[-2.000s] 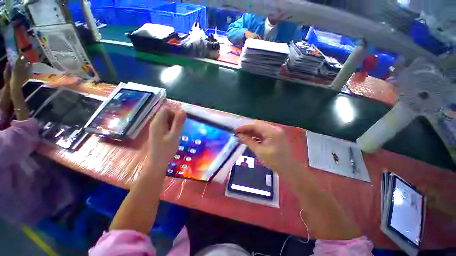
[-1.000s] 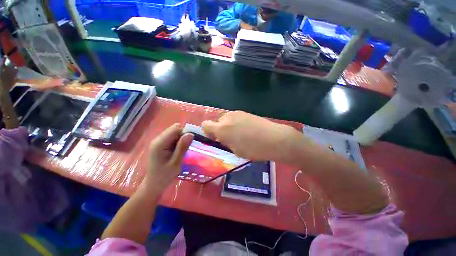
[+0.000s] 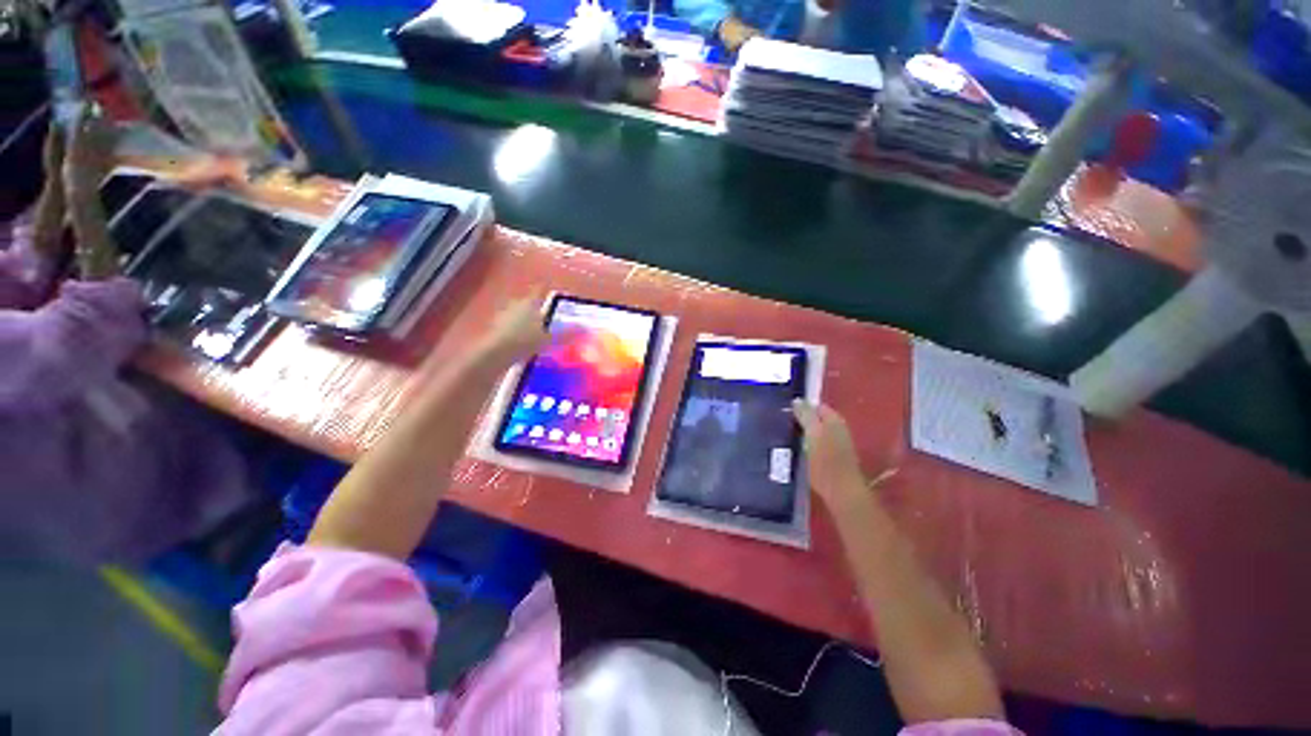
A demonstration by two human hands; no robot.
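Note:
A tablet with a red, orange and blue home screen (image 3: 587,377) lies flat on its whitish sleeve (image 3: 561,472). My left hand (image 3: 515,334) is blurred at its upper left edge; its fingertips are partly hidden. A second tablet with a dark grey screen and a white box near the top (image 3: 730,446) lies beside it on another whitish sleeve (image 3: 733,528). My right hand (image 3: 830,439) has its fingertips at that tablet's right edge. Whether either hand grips or only touches is unclear.
Stacked tablets in sleeves (image 3: 381,266) stand at left, beside dark tablets (image 3: 216,259) and a neighbour's arm (image 3: 89,201). A printed sheet (image 3: 999,431) with small items lies right. Beyond are the green belt (image 3: 748,230) and a white fan (image 3: 1265,230).
The colourful tablet, tilted in both hands before, now lies flat. My right hand has moved from it to the second tablet, whose screen layout has changed. The view has shifted.

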